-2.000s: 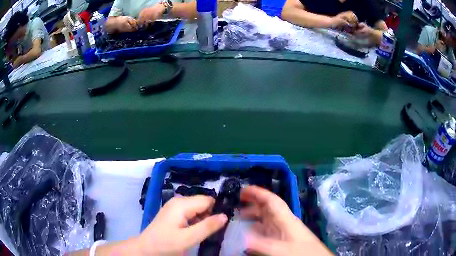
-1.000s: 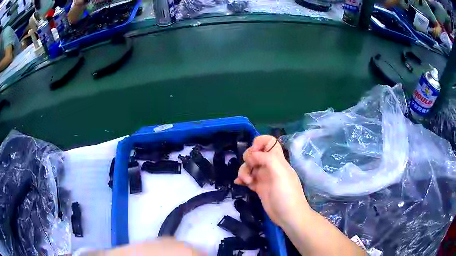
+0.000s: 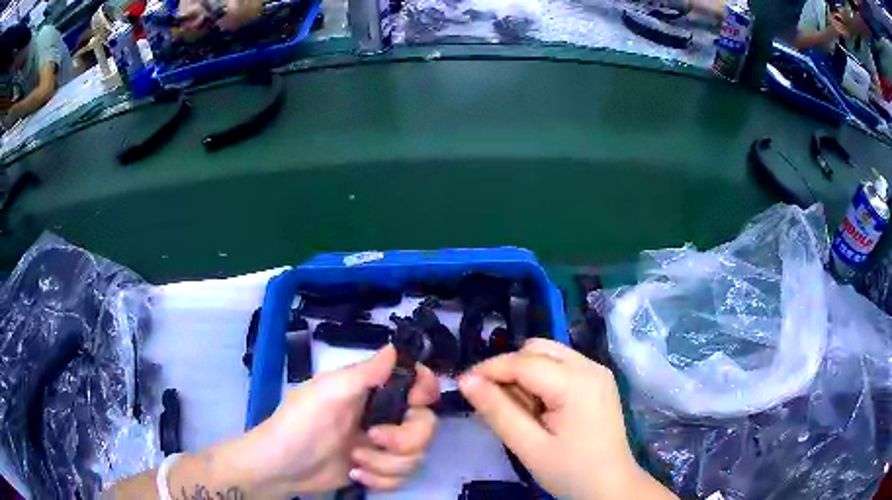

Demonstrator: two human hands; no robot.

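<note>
My left hand [image 3: 357,425] is shut on a black end piece [image 3: 391,391], held upright over the blue tray [image 3: 430,262]. A dark irregular tip shows above my left thumb. A dark end shows below my left hand; whether it belongs to the held part is unclear. My right hand [image 3: 557,405] is just right of it, thumb and fingertips pinched together; whether they hold something small or thin I cannot tell. Several loose black end pieces [image 3: 352,335] lie in the tray, mostly along its back and right side.
A clear bag of black bands [image 3: 73,361] lies left, a clear bag with a white band [image 3: 724,391] right. A spray can [image 3: 861,227] stands at right. Black bands [image 3: 245,117] lie on the green belt [image 3: 440,186]. People's arms show across the belt.
My left hand has come up from the lower edge and now holds a black part. My right hand has lowered from the tray's right rim towards it. The view has shifted slightly.
</note>
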